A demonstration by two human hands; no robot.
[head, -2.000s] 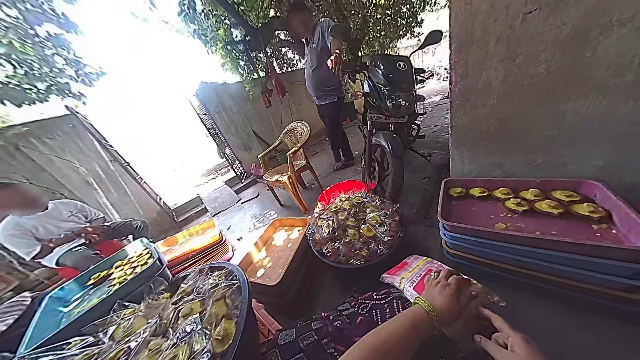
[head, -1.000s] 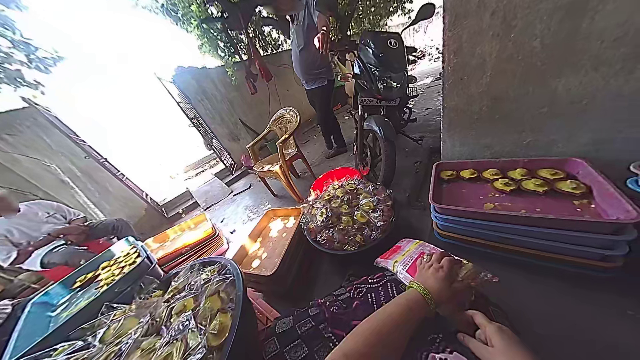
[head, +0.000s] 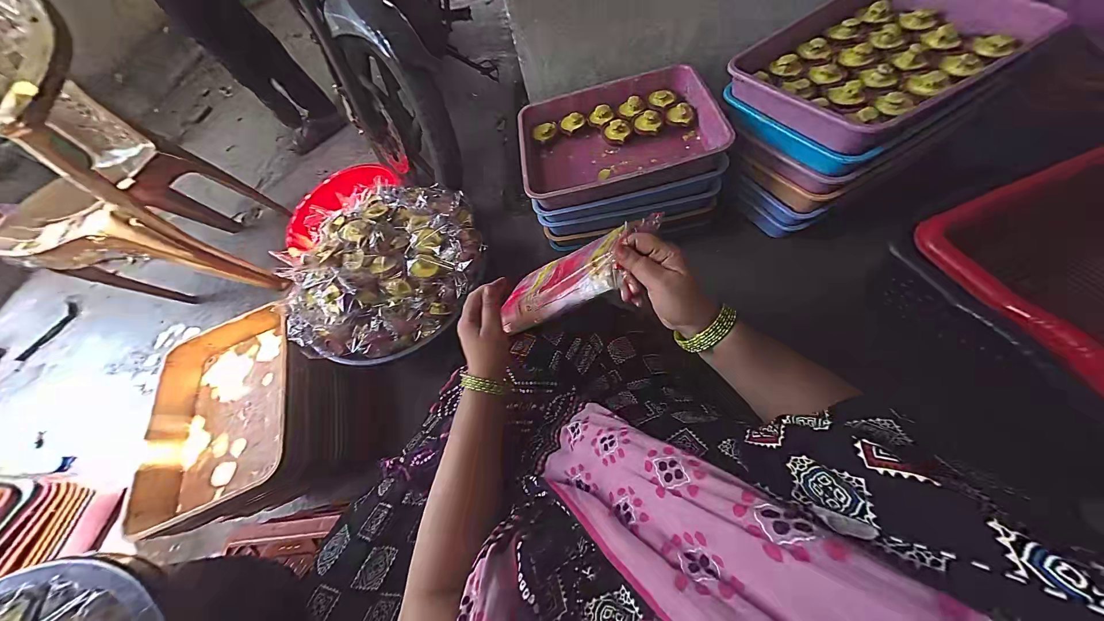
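Note:
A red, white and yellow printed plastic packet is held above my lap between both hands. My left hand closes on its lower left end. The fingers of my right hand pinch its upper right end, where clear plastic shows. Just left of the packet stands a round tub heaped with clear-wrapped small items with yellow tops. Behind the packet, a pink tray holds several unwrapped dark pieces with yellow tops, on top of stacked trays.
Another pink tray full of yellow-topped pieces tops a stack at the upper right. A red tray lies at the right edge. Left are an orange tray, a plastic chair and a red tub. A motorcycle wheel and a person's legs stand behind.
The view has swung down and right. My left hand, which was near my right wrist or out at the lower edge, now grips the packet's left end together with my right hand.

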